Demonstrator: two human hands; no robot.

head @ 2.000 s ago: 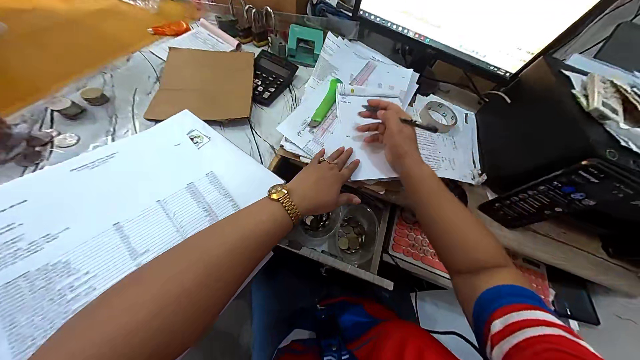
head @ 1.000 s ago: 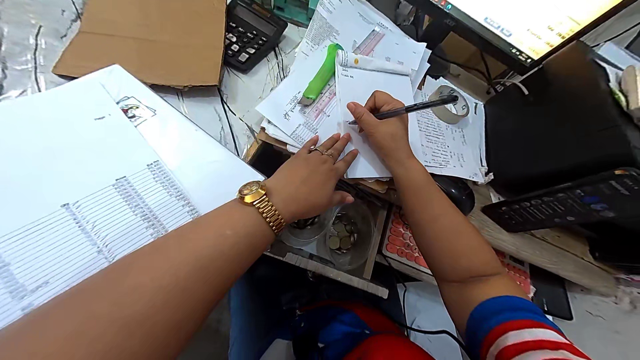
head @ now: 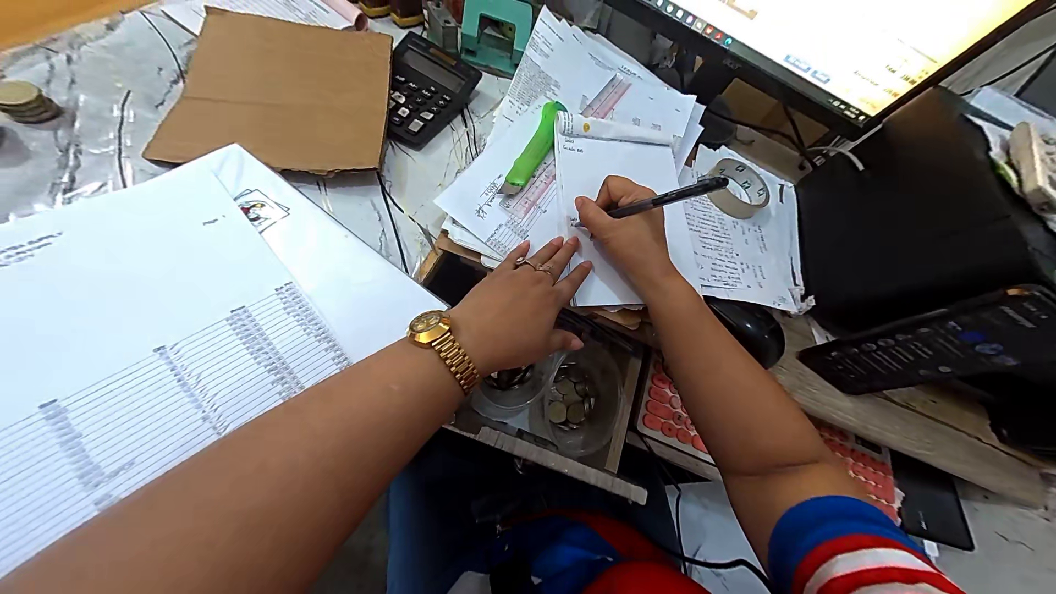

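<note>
A black pen is held in my right hand, its tip on a white notepad with a few written words near its top. My left hand, with rings and a gold watch on the wrist, lies flat, fingers spread over the pad's lower left edge. Beside the pad a green utility knife rests on printed papers. A tape roll lies on handwritten sheets at the right. Below my left hand, an open drawer holds round containers, one with coins.
Large printed sheets cover the left. Behind them lie brown cardboard, a black calculator and a teal hole punch. A monitor, black mouse, pink-keyed keyboard and phone are to the right.
My right hand, raised over the pad with the pen two seconds ago, has come down so that the pen tip meets the paper. My left hand remains on the pad's edge.
</note>
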